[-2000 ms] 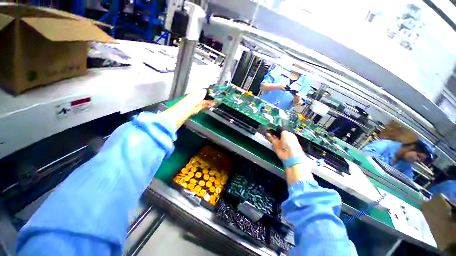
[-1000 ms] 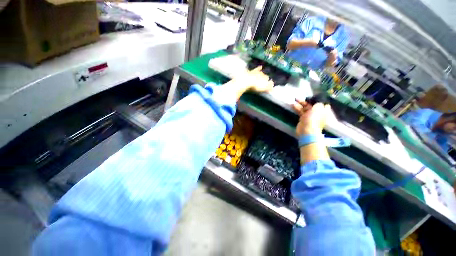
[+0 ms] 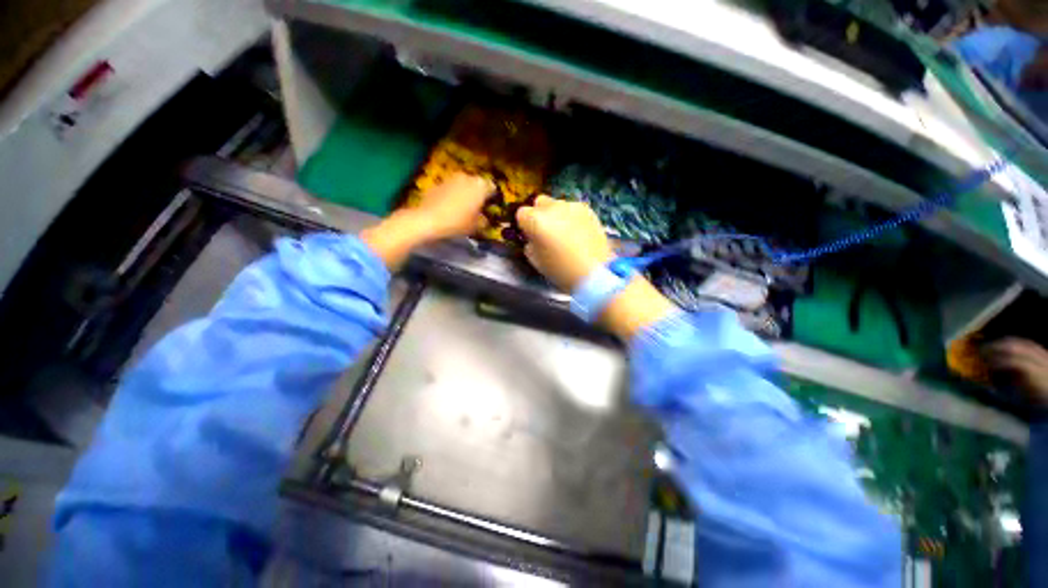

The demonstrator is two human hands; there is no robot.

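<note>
A bin of orange-yellow disc components (image 3: pixel 488 144) stands on the shelf under the bench top. My left hand (image 3: pixel 453 207) is at the bin's front, its fingertips over the discs. My right hand (image 3: pixel 565 239) is close beside it at the bin's front right, fingers bent, with a light blue band on the wrist. Dark fingertip covers show between the hands. Blur and the small size hide whether either hand holds a component. A bin of green-looking small components (image 3: pixel 615 201) is just right of the orange one.
Conveyor rails (image 3: pixel 460 523) run below my hands. A green circuit board (image 3: pixel 873 459) lies at the lower right. A coiled blue cord (image 3: pixel 885 221) runs from my wrist to the right. Dark two-handled pliers (image 3: pixel 879 308) lie on the green mat. Another person's hand (image 3: pixel 1020 365) is at the right edge.
The view has tilted down. Both hands have left the dark parts on the upper shelf and come down to the orange disc bin. The conveyor and a board now show below.
</note>
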